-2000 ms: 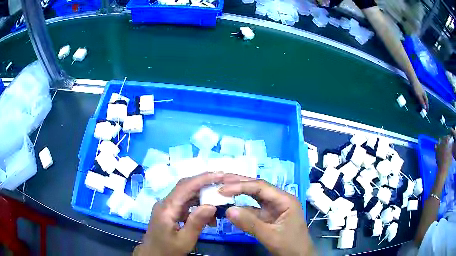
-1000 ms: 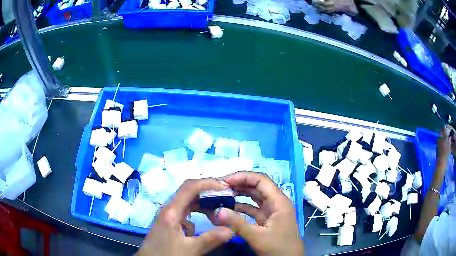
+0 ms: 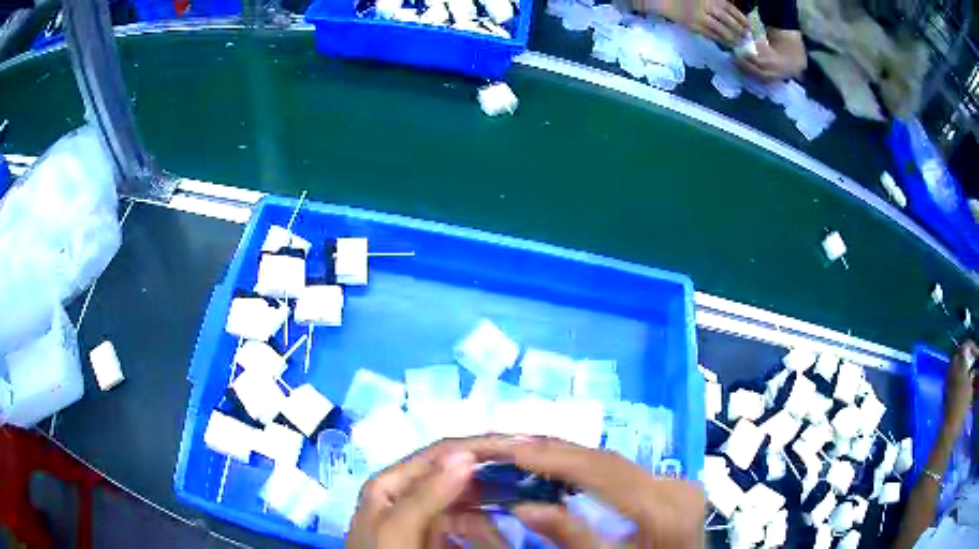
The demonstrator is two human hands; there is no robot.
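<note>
A dark-bodied unit (image 3: pixel 505 483) is held between the fingertips of my left hand (image 3: pixel 413 499) and my right hand (image 3: pixel 612 488), low in the centre; its white part is hidden. A translucent bluish piece (image 3: pixel 601 517) shows by my right fingers, partly hidden. Both hands are blurred and cut off by the lower edge. They are over the front of a blue tray (image 3: pixel 462 241). Black-and-white units (image 3: pixel 281 276) with thin pale leads lie at its left. Frosted clear covers (image 3: pixel 486 349) are heaped in its centre and right.
A pile of units (image 3: pixel 805 429) lies on the dark bench right of the tray. A green conveyor (image 3: pixel 408 139) runs beyond, carrying scattered units. A whitish bag (image 3: pixel 54 236) and metal post (image 3: pixel 104 97) are left. Other people's hands (image 3: pixel 741 38) show across the belt and at right.
The view has shifted, so the tray sits lower and further right. My hands have closed around the unit, hiding its white face. Across the belt, another person's hands are now together around a small pale piece.
</note>
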